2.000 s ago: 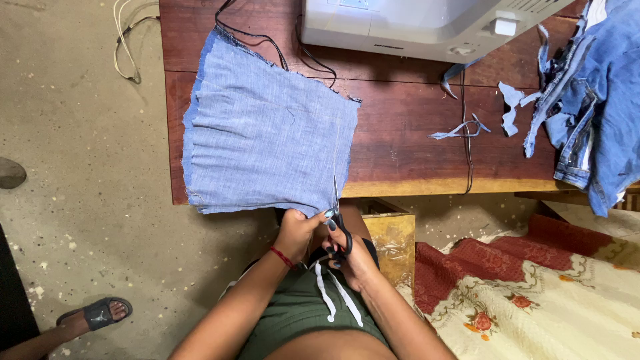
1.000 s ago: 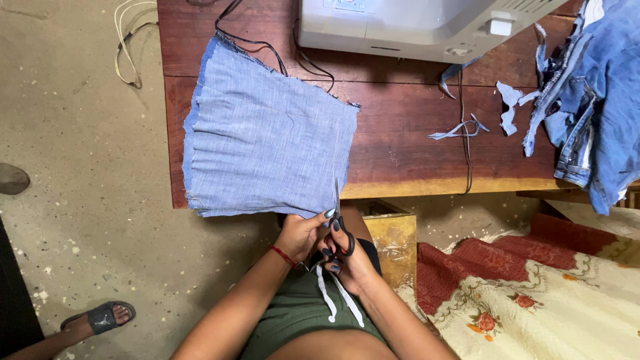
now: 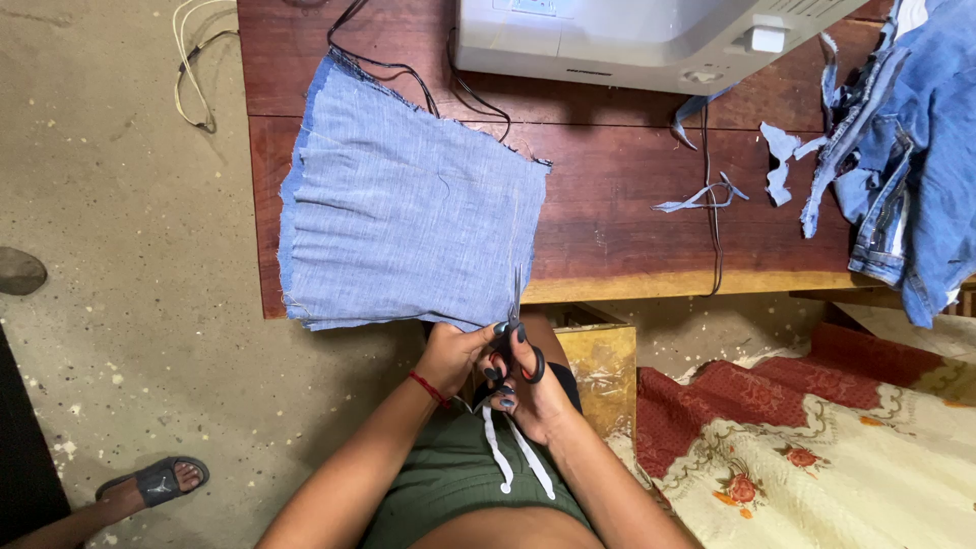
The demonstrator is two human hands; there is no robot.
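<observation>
A piece of blue denim fabric (image 3: 412, 206), frayed at its edges and seemingly more than one layer, lies on the wooden table (image 3: 610, 221) and reaches over its front edge. My left hand (image 3: 456, 354) pinches the fabric's lower right corner. In my right hand (image 3: 537, 393) are black-handled scissors (image 3: 515, 320), fingers through the loops. Their blades point away from me along the fabric's right edge, close to my left thumb. How far the blades are apart is hard to tell.
A white sewing machine (image 3: 640, 46) stands at the table's back. Black cables (image 3: 714, 221), denim scraps (image 3: 778, 162) and cut jeans (image 3: 934, 152) lie rightward. A wooden stool or box (image 3: 602, 374) and floral cloth (image 3: 801, 450) are below the table. Another person's sandaled foot (image 3: 156, 484) is at lower left.
</observation>
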